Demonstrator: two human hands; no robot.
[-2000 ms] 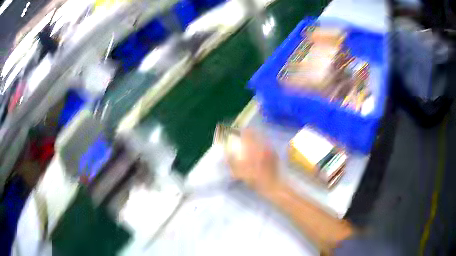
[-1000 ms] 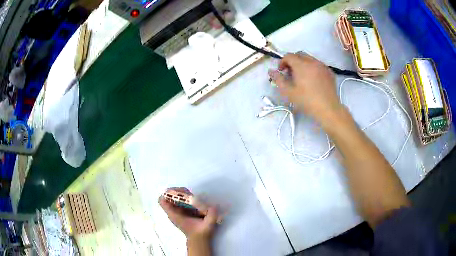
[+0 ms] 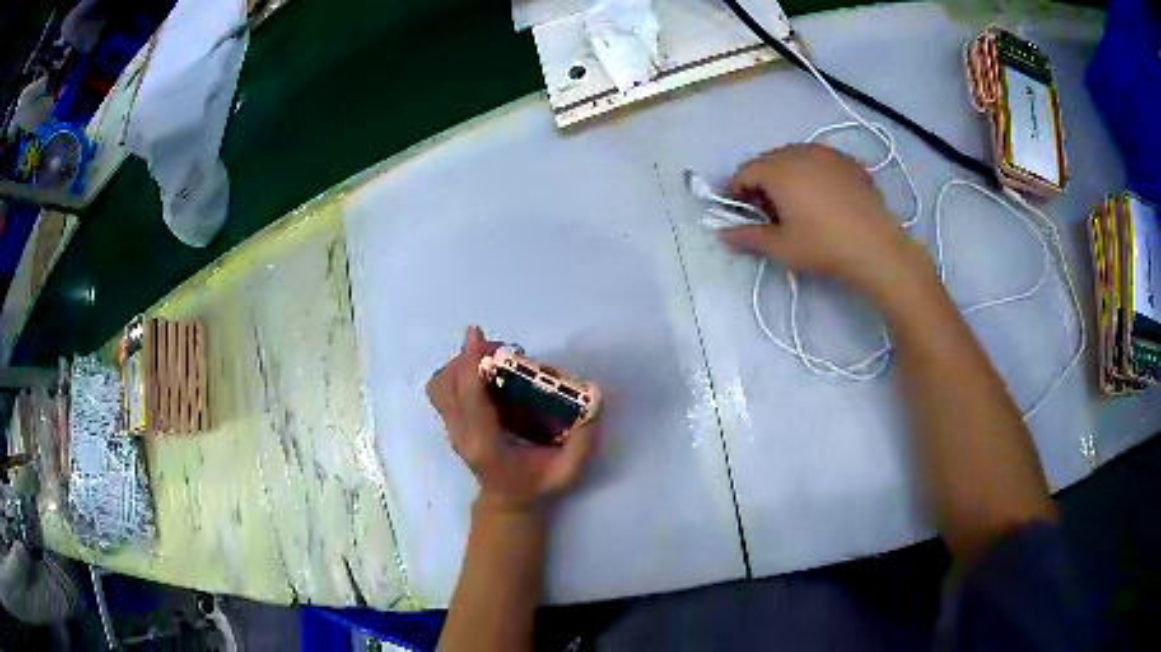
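My left hand [image 3: 509, 446] holds a power bank unit [image 3: 545, 397] above the white mat, tilted with its row of ports up and a dark face showing. My right hand [image 3: 815, 217] grips the white USB plugs [image 3: 716, 204] between thumb and fingers at mid mat; their tips point left. The thin white test cable [image 3: 834, 369] loops on the mat under and beside my right forearm. The plugs and the unit are apart.
Stacked units stand at the right [image 3: 1029, 121] and far right edge [image 3: 1131, 299]. Another stack [image 3: 176, 376] is at left beside a silvery crinkled heap [image 3: 108, 465]. A black lead [image 3: 891, 112] crosses from a white fixture plate [image 3: 675, 70]. A green conveyor [image 3: 395, 77] runs behind.
My right hand has moved from the black lead and taken hold of the white plugs. My left hand has turned the unit so its ports and dark face show. The view has shifted.
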